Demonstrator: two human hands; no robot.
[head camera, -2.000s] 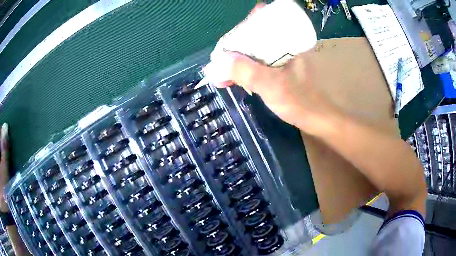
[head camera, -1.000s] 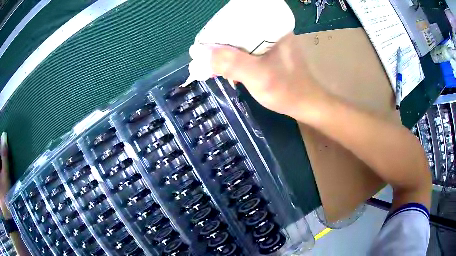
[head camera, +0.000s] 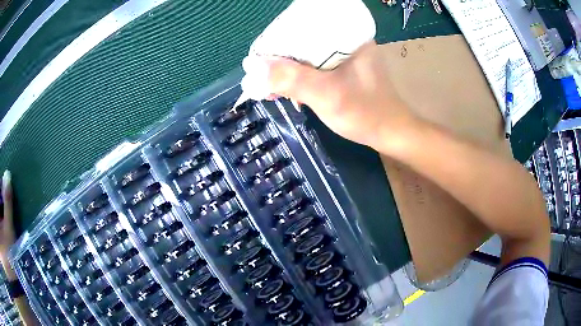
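My right hand is closed around a white squeeze bottle, tilted with its narrow nozzle pointing down and left. The nozzle tip is at the top black part of the rightmost row; I cannot tell if they touch. A large clear plastic tray holds rows of black round parts with shiny metal shafts between raised ribs. My left hand is at the far left edge of the picture beside the tray's left end, partly cut off; its grip is unclear.
A brown cardboard sheet lies under my right forearm. A printed paper with a blue pen is at the upper right. Small metal tools lie at the top edge. Another filled tray is at the right edge. The mat is green and ribbed.
My right hand and the bottle have moved a little left and up in the picture since the first frame. Since the second frame the nozzle has barely shifted.
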